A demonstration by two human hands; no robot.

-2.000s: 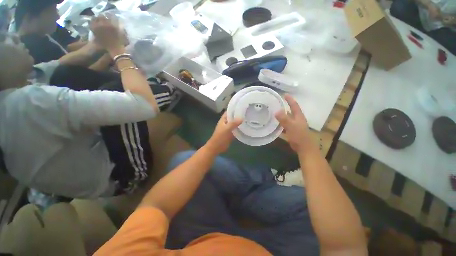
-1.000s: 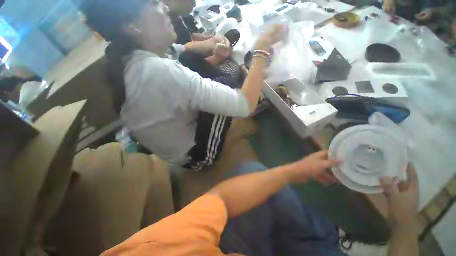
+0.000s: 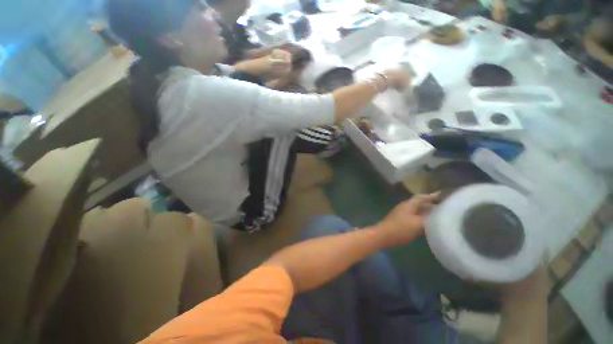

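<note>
The round white housing point(image 3: 439, 236) is in front of me at the lower right, its thick white ring around a dark round centre point(image 3: 493, 230) facing me. My left hand point(image 3: 407, 218) is at its left rim, fingertips at the edge; some fingers are hidden behind it. My right hand point(image 3: 525, 290) holds it from below at the lower right, blurred and mostly hidden by the ring. A dark round disc point(image 3: 452, 175) lies just behind the housing. The blue-black mirror dash cam point(image 3: 494, 146) and a small white plastic cover point(image 3: 501, 169) lie beyond it.
An open white box point(image 3: 396, 158) stands at the table edge, with a white panel point(image 3: 480, 122), dark folded piece point(image 3: 429, 94), white tray point(image 3: 517, 95) and dark disc point(image 3: 491, 75) behind. A person point(image 3: 222, 127) sits at my left, arm over the table. Cardboard point(image 3: 141, 262) stands lower left.
The housing has been turned over: its all-white face showed before, now its dark centre does. My view has swung left since the earliest frame. The neighbour's hand has moved lower over the table.
</note>
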